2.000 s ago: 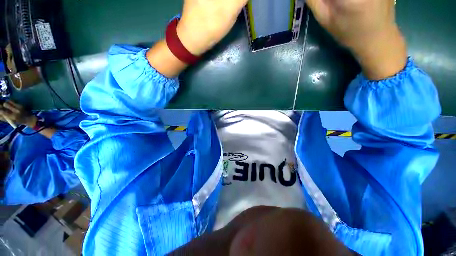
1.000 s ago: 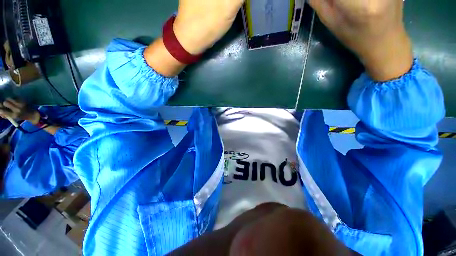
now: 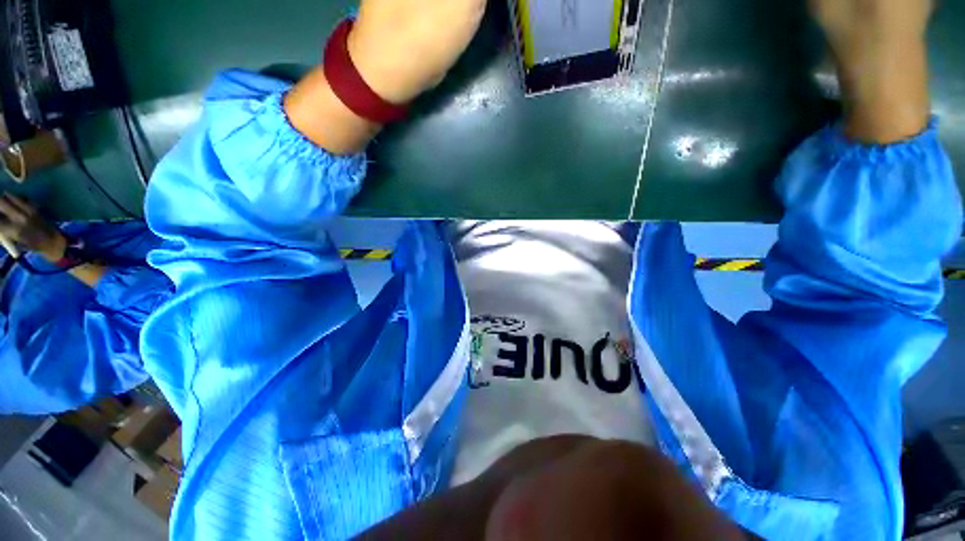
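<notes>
An open phone assembly (image 3: 571,76) lies on the green bench at the top edge of the picture, its far end cut off. It has a plain grey-white area with yellow edges and a dark near end. My left hand (image 3: 415,40), with a dark red wristband, is left of the phone; its fingers are cut off by the top edge, so what it holds is hidden. My right hand (image 3: 876,53) is well to the right of the phone, blurred, with its fingers out of the picture.
The green bench (image 3: 508,180) has a thin pale line running across it, right of the phone. A black box (image 3: 66,63) with a white label and cables stands at the left. Another person's hand (image 3: 32,227) is at the far left, beside a blue sleeve.
My right hand has moved away from the phone to the right. My left hand has shifted slightly left and up. The phone shows a little higher in the picture.
</notes>
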